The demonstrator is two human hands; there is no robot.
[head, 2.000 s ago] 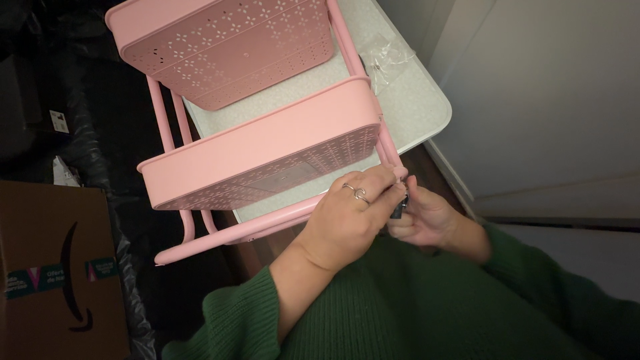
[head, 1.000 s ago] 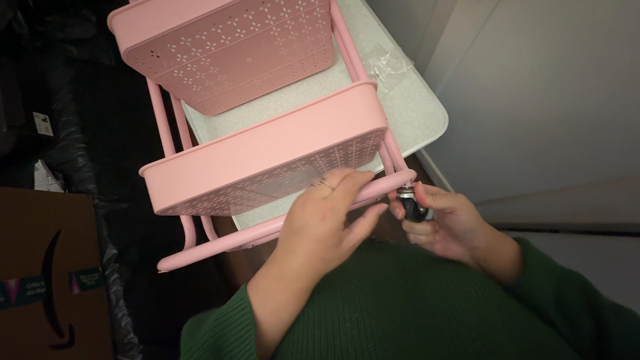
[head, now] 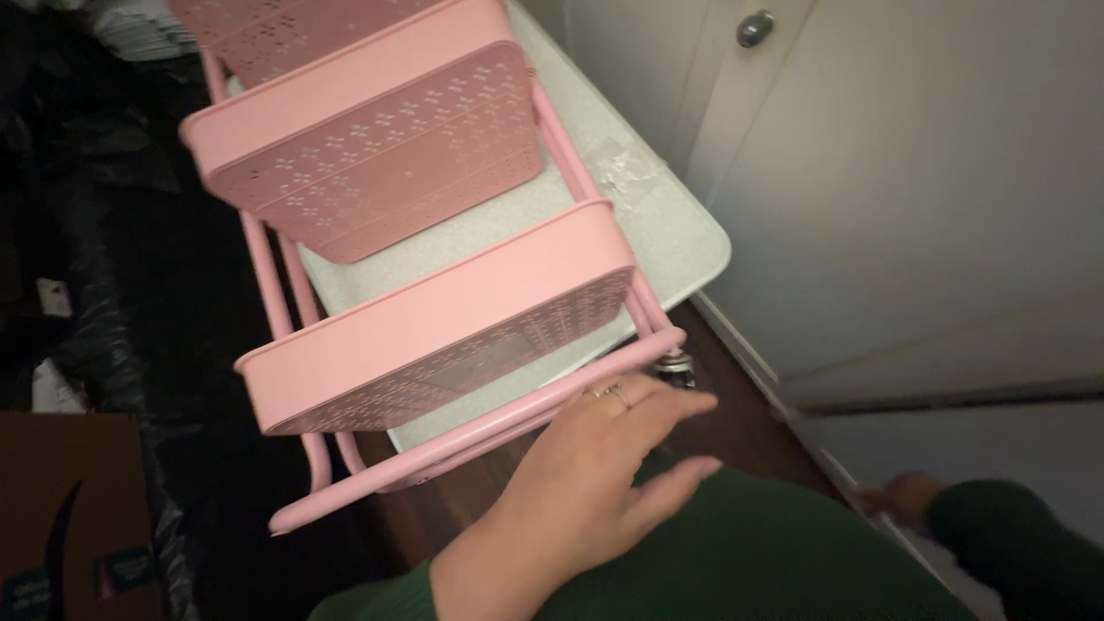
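A pink metal cart frame (head: pixel 483 427) with several pink perforated baskets (head: pixel 448 310) lies tipped on its side on a pale table. My left hand (head: pixel 595 474), wearing rings, is beside the frame's near end tube, its thumb and fingers apart and nothing between them. Just past its fingertips, a caster wheel (head: pixel 676 369) with a dark body and shiny metal sits at the right corner of the frame, partly hidden. My right hand (head: pixel 904 498) is off at the lower right by the white panel, blurred and dim; whether it holds anything cannot be told.
The pale tabletop (head: pixel 690 246) bears a crumpled clear plastic bag (head: pixel 625 172). White cabinet doors with a round knob (head: pixel 755 29) stand on the right. Black plastic sheeting (head: pixel 112 259) and a cardboard box (head: pixel 78 517) are on the left. Dark wood floor shows below.
My right hand has let go of the caster and moved away to the lower right. The caster now stays at the frame's corner. My left hand remains near the end tube.
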